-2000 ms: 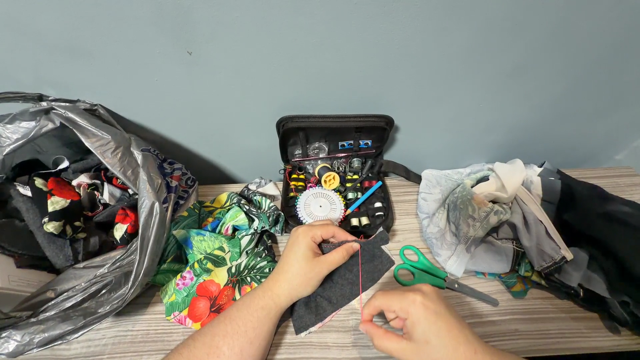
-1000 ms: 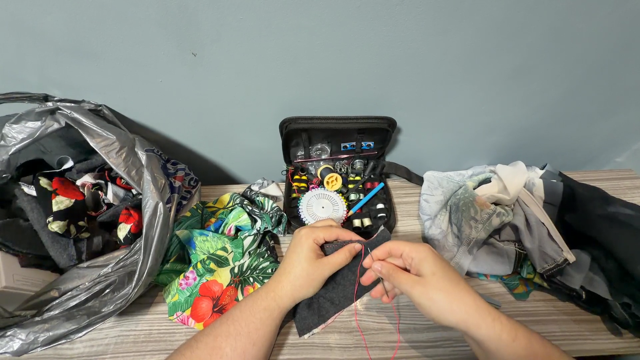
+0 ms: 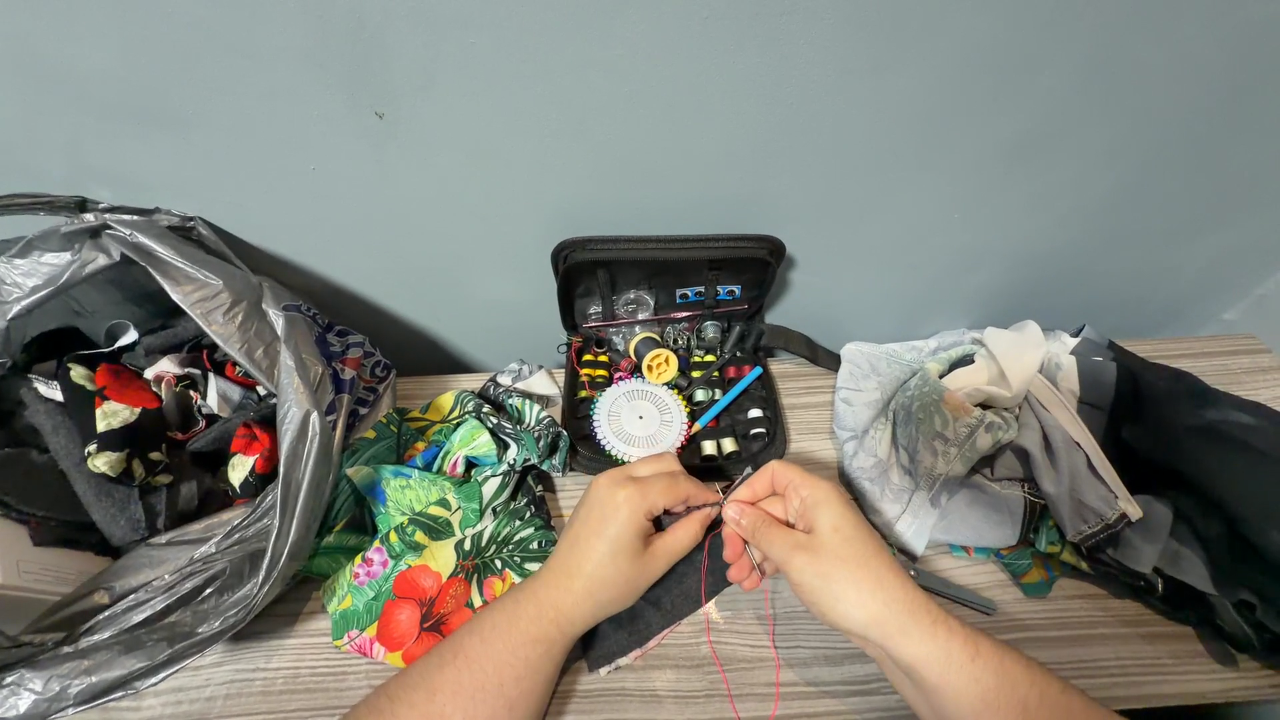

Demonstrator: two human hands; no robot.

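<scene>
My left hand pinches the upper edge of a dark grey piece of fabric, which hangs down below it. Close against it, my right hand holds a sewing needle between its fingers at the same edge. Red thread loops down from the hands towards the bottom of the view. Just behind the hands lies an open black sewing kit with thread spools, a yellow spool, a wheel of pins and a blue stick-like tool.
A grey plastic bag of fabric scraps stands at the left, beside a tropical-print cloth. Light and black garments are heaped at the right. Scissors blades show partly behind my right forearm. A grey wall rises behind the wooden-patterned table.
My right hand first held the thread drawn down below the fabric; it has moved up to the fabric's edge beside my left hand. The green scissors handles, seen earlier, are now covered.
</scene>
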